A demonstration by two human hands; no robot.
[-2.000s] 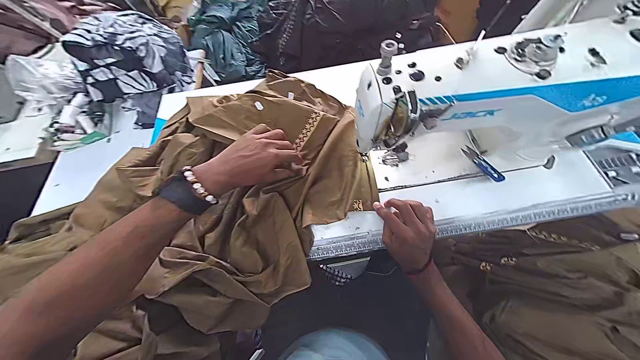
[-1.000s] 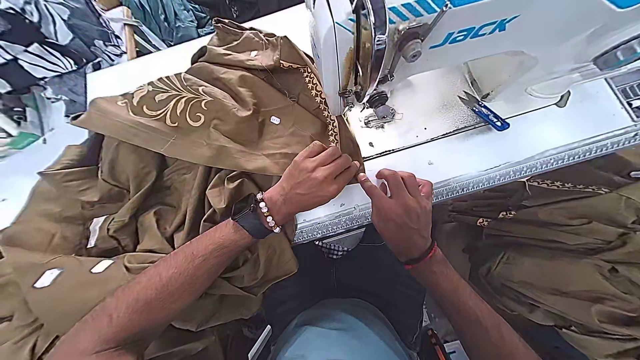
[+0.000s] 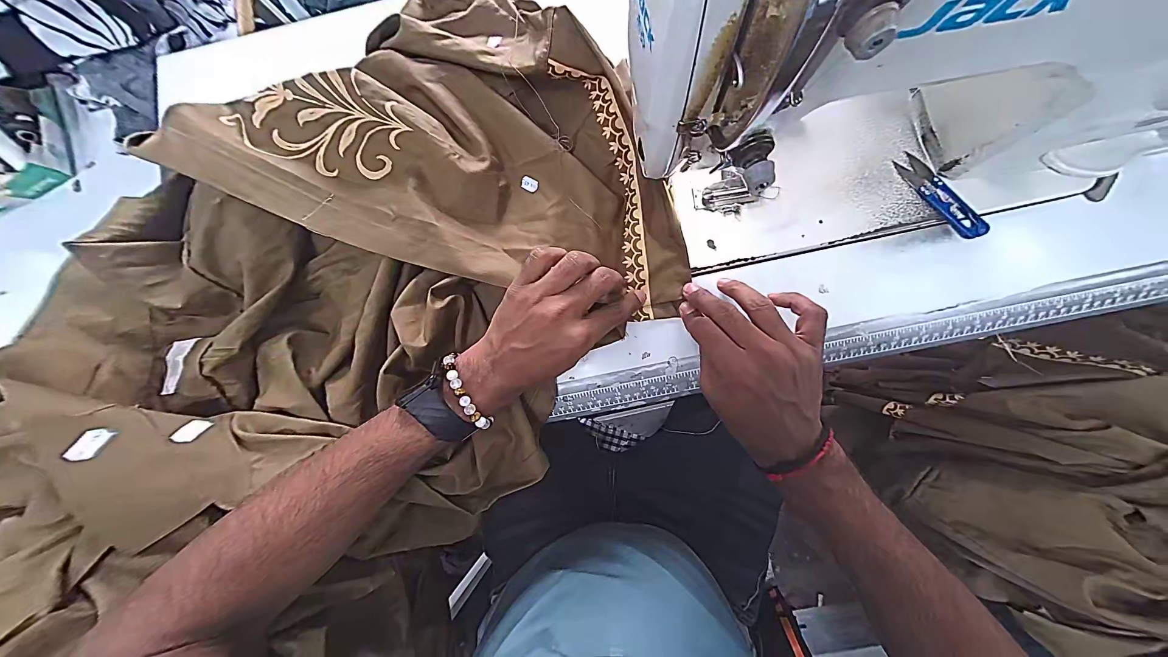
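Brown fabric (image 3: 456,155) with a gold embroidered floral motif (image 3: 333,123) lies over the left of the sewing table. A gold embroidered border (image 3: 620,164) runs down its right side. My left hand (image 3: 557,315) pinches the fabric at the border's lower end, fingers curled. Close by on the right, my right hand (image 3: 762,365) has its fingertips at the fabric's lower right corner; whether they grip it I cannot tell. Just above both hands stands the Jack sewing machine's presser foot (image 3: 725,193), with no fabric seen under it.
Blue-handled thread snips (image 3: 944,196) lie on the machine bed. A measuring tape strip (image 3: 995,319) runs along the table's front edge. More brown fabric (image 3: 1049,465) hangs at the lower right. Black-and-white cloth (image 3: 73,41) is at the upper left.
Two seconds ago my left hand lay flatter on the fabric, apart from my right; now they are close together at the border's lower end. The floral motif has come into view. The view has moved closer.
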